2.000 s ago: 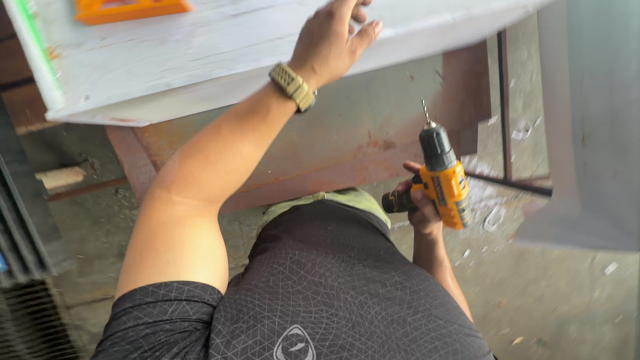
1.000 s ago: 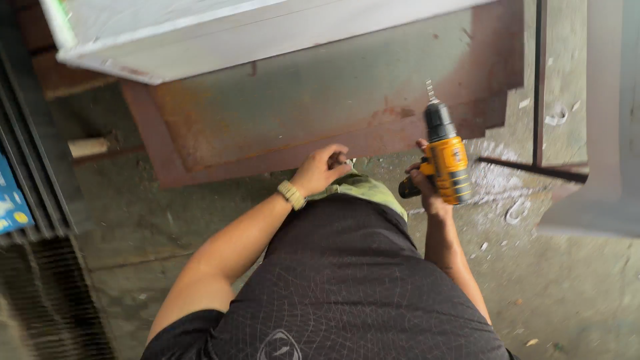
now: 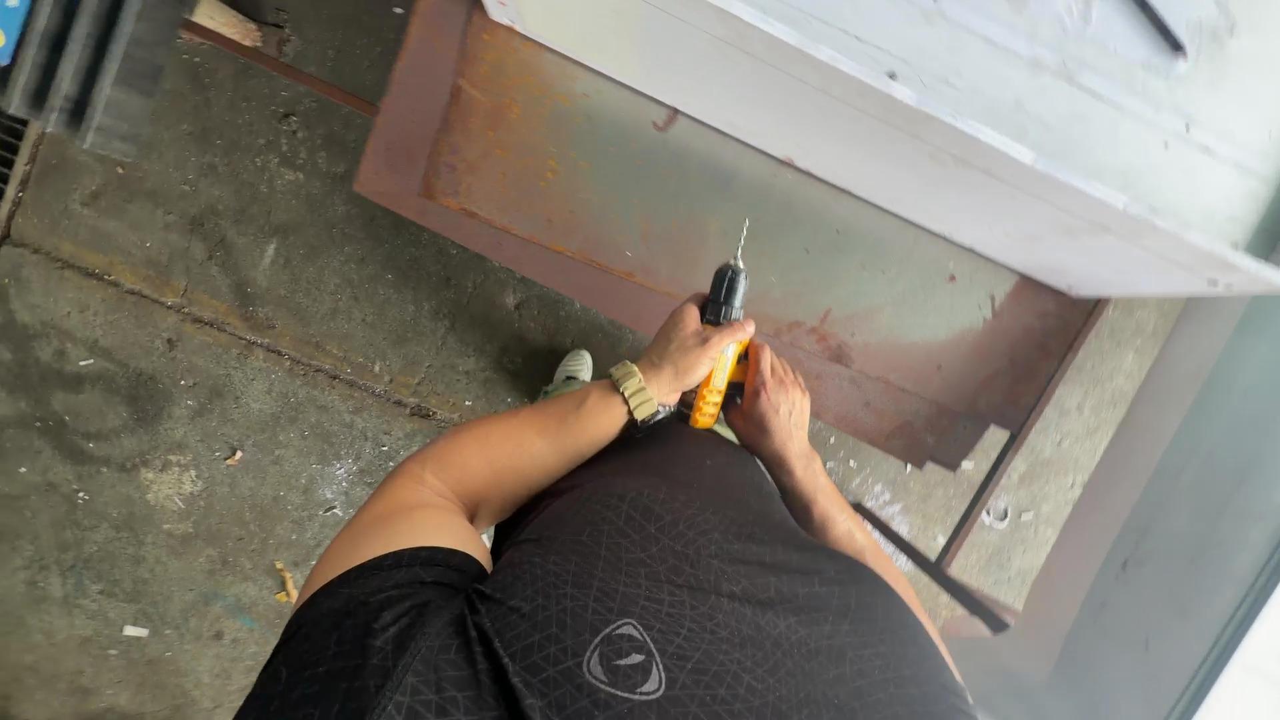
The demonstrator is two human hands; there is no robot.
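A yellow and black cordless drill with a twist drill bit in its chuck is held close in front of my waist, the bit pointing away from me. My left hand, with a tan watch on the wrist, grips the drill body just behind the black chuck. On the other side, my right hand is at the drill's rear and handle area; its fingers are curled there and partly hidden. The battery end of the drill cannot be made out.
Beyond the drill lies a rusty brown metal panel under a white-faced workpiece with a dark rod on top. Dark metal profiles stand at upper left. A dark bar lies on the concrete floor at right. A shoe shows below.
My left hand has gone from the white workpiece, past my waist, onto the drill. The drill has come from my right side to in front of my body. The view has turned.
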